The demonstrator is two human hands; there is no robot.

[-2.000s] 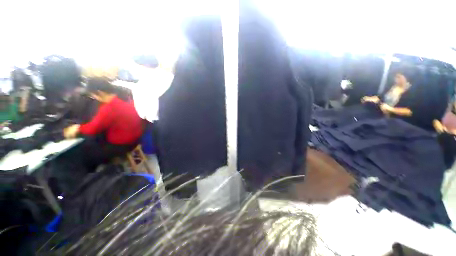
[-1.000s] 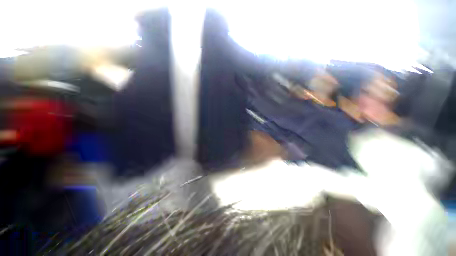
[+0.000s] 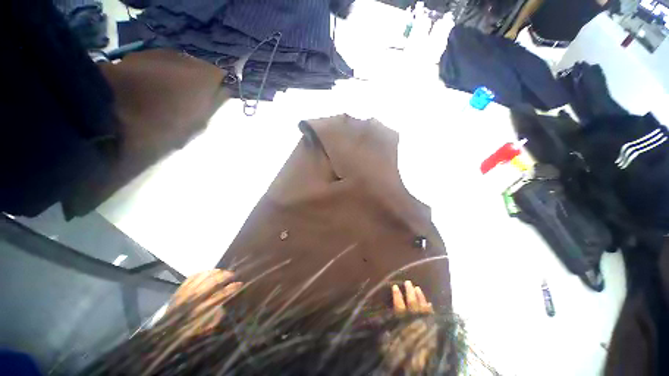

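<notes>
A brown vest (image 3: 337,220) lies on the white table in the middle of the view, its neck end pointing away from me. A small light spot and a small dark item with a bright edge show on it. My left hand (image 3: 205,294) is at the vest's lower left edge; hair partly covers it, and whether it grips the cloth is unclear. My right hand (image 3: 411,299) lies on the lower right of the vest with its fingers apart. Hair hides the vest's bottom and part of both hands.
Navy pinstripe garments (image 3: 286,37) with a wire hanger (image 3: 273,62), and brown garments (image 3: 158,110), are at left. A blue cap (image 3: 481,98), red item (image 3: 502,156), black bag (image 3: 561,220), small dark tool (image 3: 548,299) and striped black jacket (image 3: 631,176) are at right.
The view has swung from the room, with its hanging dark garments and other people, down to the table. The vest and both my hands now show.
</notes>
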